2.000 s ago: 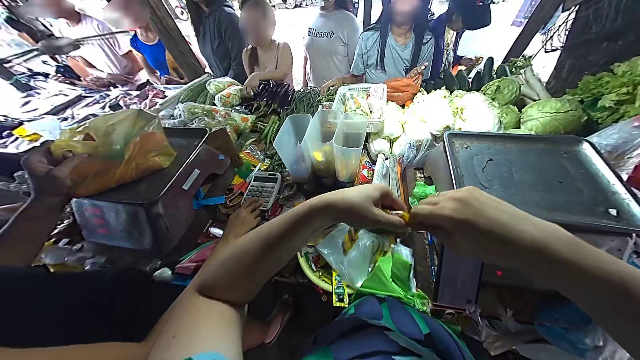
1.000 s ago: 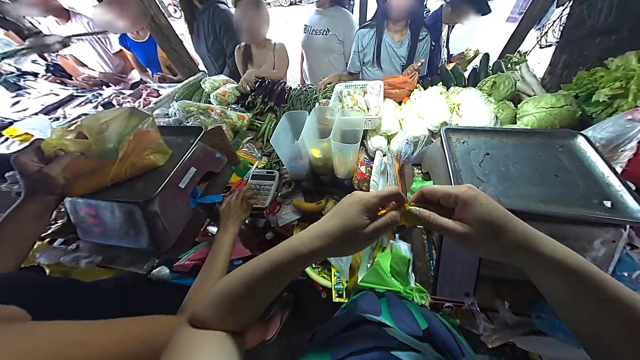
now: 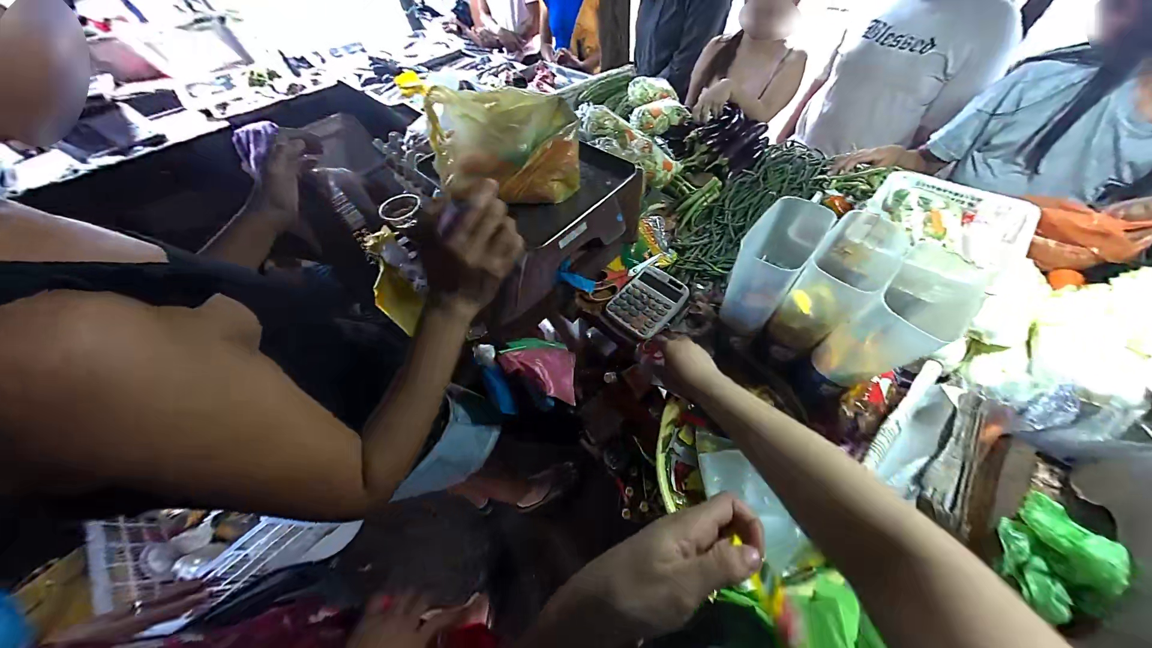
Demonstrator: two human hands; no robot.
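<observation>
My left hand [image 3: 675, 567] is low in the middle, thumb and fingers pinching a small yellow item, perhaps a packet; a blurred red and yellow part hangs below. My right arm crosses above it, and my right hand [image 3: 681, 364] is just below a grey calculator [image 3: 648, 302]. Its fingers are by a small red item, but whether they hold it is unclear. Three translucent plastic containers [image 3: 859, 261] stand to the right of that hand. Light green plastic bags [image 3: 823, 605] lie beneath my left hand.
A co-worker's arm [image 3: 409, 396] reaches in from the left, beside a scale [image 3: 576, 216] bearing a yellow plastic bag [image 3: 522, 144]. Long beans [image 3: 751, 211], eggplants [image 3: 724, 137] and a white basket [image 3: 954, 211] lie farther back. Several people stand across the stall.
My hands were together in front of me; now they are apart, the right one out by the calculator. The view has swung left. The co-worker's hand has left the calculator's side.
</observation>
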